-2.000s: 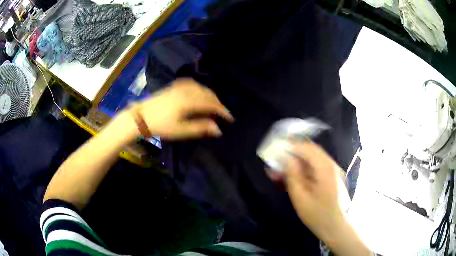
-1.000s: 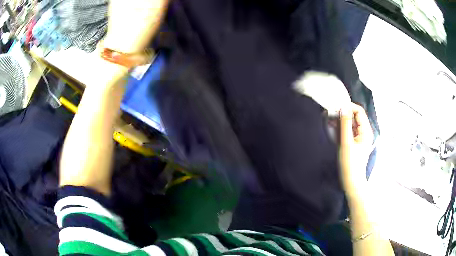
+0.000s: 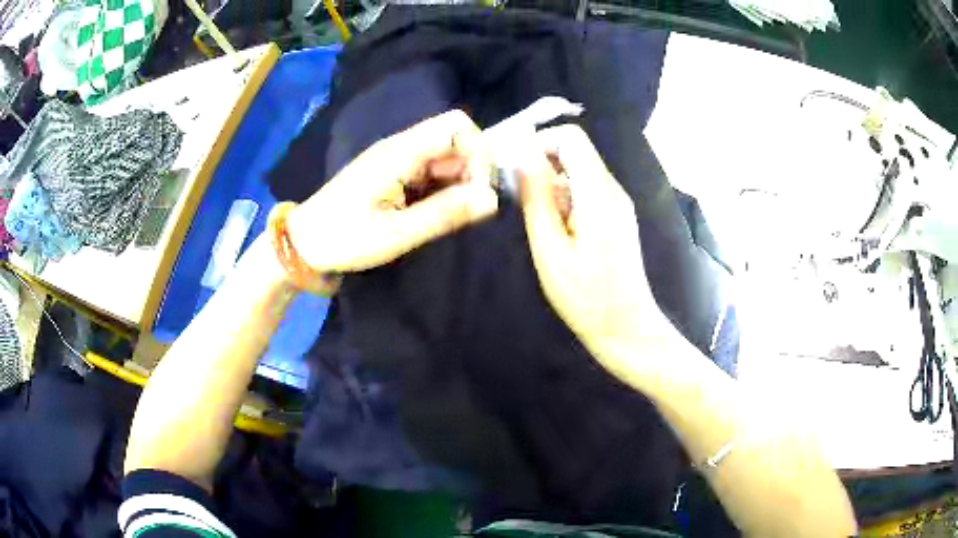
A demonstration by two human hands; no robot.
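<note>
A dark navy garment point(image 3: 462, 347) lies spread in front of me, over the blue surface and the white machine table. A small white piece point(image 3: 536, 114) is pinched in my right hand point(image 3: 588, 231) above the upper middle of the garment. My left hand point(image 3: 404, 200) meets it there, thumb and fingers pinched together at the piece's lower end. A small dark bit shows between the fingertips. The fingertips are blurred, so what exactly the left fingers grip is hard to tell.
The sewing machine point(image 3: 893, 189) stands on the white table point(image 3: 777, 347) at right, with black scissors point(image 3: 925, 368) beside it. A blue surface point(image 3: 278, 158) is at left. Beyond it, a table holds grey patterned cloth point(image 3: 105, 168). Yellow frame bars point(image 3: 110, 368) show lower left.
The garment now lies flatter and more spread out. My left hand has come from the upper left to the middle, and my right hand has brought the white piece left to meet it.
</note>
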